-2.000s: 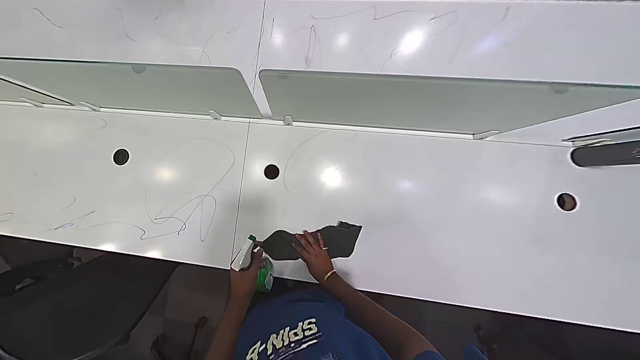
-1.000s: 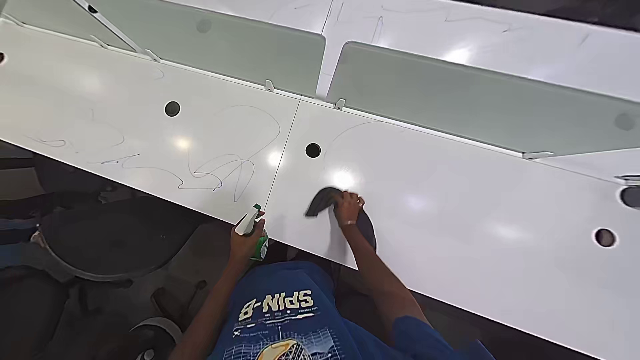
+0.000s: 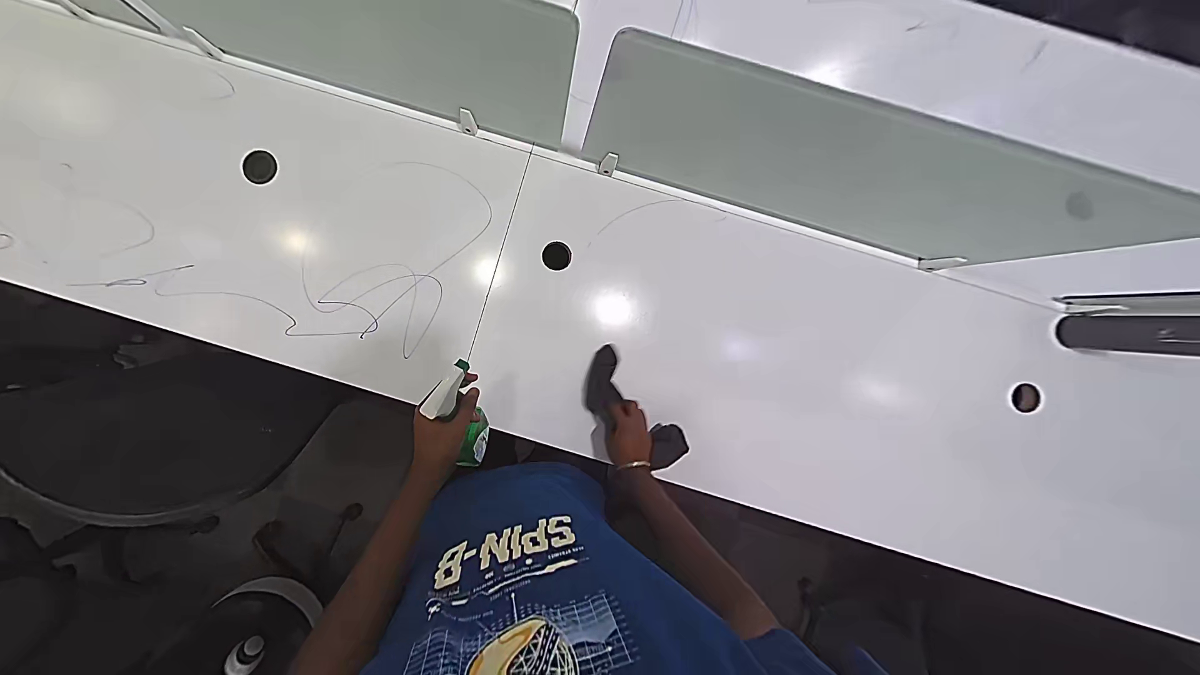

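My left hand [image 3: 446,429] is closed around a green spray bottle [image 3: 474,439] with a white trigger head, held at the front edge of the white desk [image 3: 806,394]. To its right, my right hand [image 3: 630,435] grips a dark grey cloth [image 3: 601,377] against the desk near the same edge. The cloth is bunched, one end reaching up and away, the other lying right of the wrist. Thin pen-like scribbles [image 3: 375,302] mark the left part of the desk, and a fainter curved line runs near the middle round hole [image 3: 557,256].
Frosted divider panels [image 3: 844,150] stand on small clips along the desk's back edge. Another round hole [image 3: 260,167] lies left, and one more [image 3: 1026,397] right, below a dark cylindrical object [image 3: 1134,335]. A dark round chair seat [image 3: 150,450] is at lower left.
My right hand has drawn the cloth back to the front edge from slightly farther onto the desk, and the cloth has changed shape. My left hand still holds the bottle. The view has shifted and turned.
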